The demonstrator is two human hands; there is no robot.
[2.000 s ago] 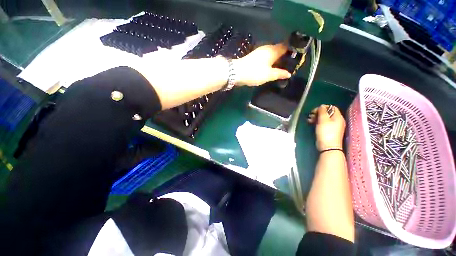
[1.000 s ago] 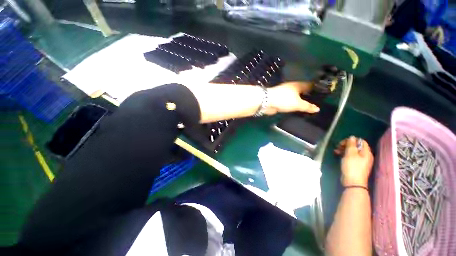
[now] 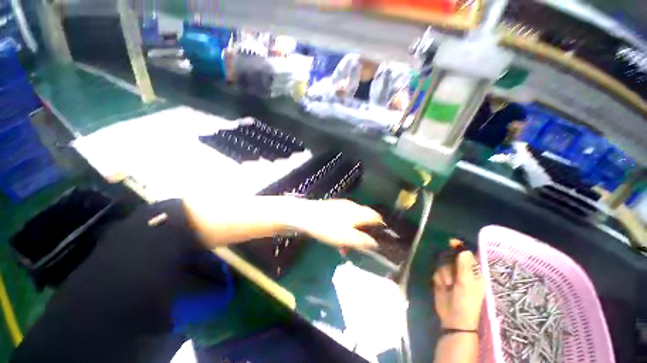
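My left hand (image 3: 344,223) reaches from the left over the black block (image 3: 394,244) at the bench centre, thumb and forefinger apart. A small silvery thing shows just past its fingertips; blur hides whether it is held. My right hand (image 3: 460,287) is beside the pink basket, fingers curled round a small black part (image 3: 450,257). The pink basket (image 3: 603,333) holds a heap of metal pins (image 3: 528,312). Black parts with bright pin ends stand in rows (image 3: 330,174) behind my left forearm, and more rows (image 3: 255,140) stand on the white foam sheet (image 3: 149,145).
A bench machine (image 3: 443,113) stands behind the block, with a pale hose (image 3: 423,230) curving down beside it. White paper (image 3: 369,301) lies at the near bench edge. Blue crates (image 3: 25,159) and a black tray (image 3: 64,230) are at left. A person's dark sleeve shows at the back right.
The view has tilted up, showing more of the machine and background. My left hand has drawn back from beneath the machine head. A dark part shows more clearly at my right fingertips.
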